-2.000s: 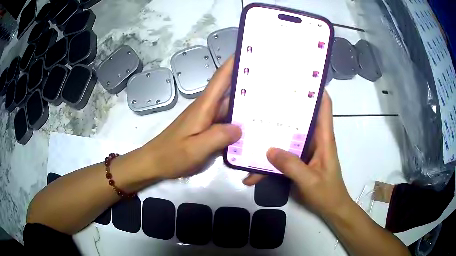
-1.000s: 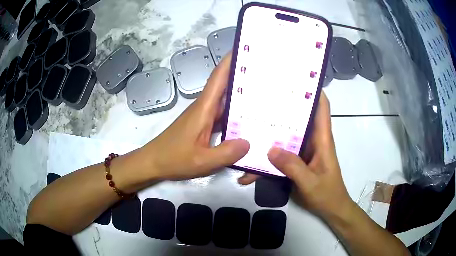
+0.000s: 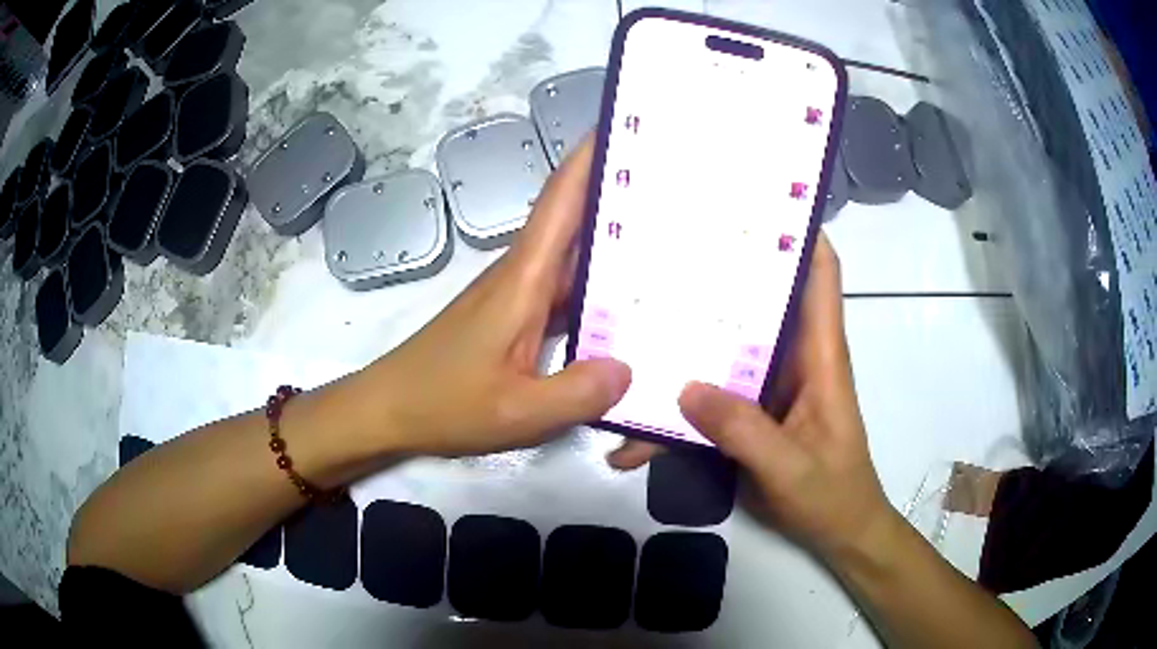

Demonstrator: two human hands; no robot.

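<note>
A smartphone [image 3: 711, 216] with a bright white and pink screen and a dark purple case is held upright in both hands. My left hand [image 3: 489, 361], with a beaded bracelet at the wrist, grips its left side, the thumb over the lower left of the screen. My right hand [image 3: 793, 431] grips its right side, the thumb on the lower right of the screen. The fingers behind the phone are mostly hidden. Below lies a row of black pads [image 3: 494, 567] on a white backing sheet [image 3: 774, 596], with one more pad [image 3: 690, 488] above the row's right end.
Bare grey housings [image 3: 387, 228] lie beyond the hands, some partly behind the phone. Padded housings [image 3: 197, 216] are grouped at the upper left. At right are crinkled clear film [image 3: 1015, 241], printed sheets [image 3: 1117, 190], a brown tape piece [image 3: 974, 488] and a dark cloth [image 3: 1053, 526].
My left thumb has moved slightly down and right over the screen since the oldest frame. The phone has shifted only very slightly, and both hands still hold it.
</note>
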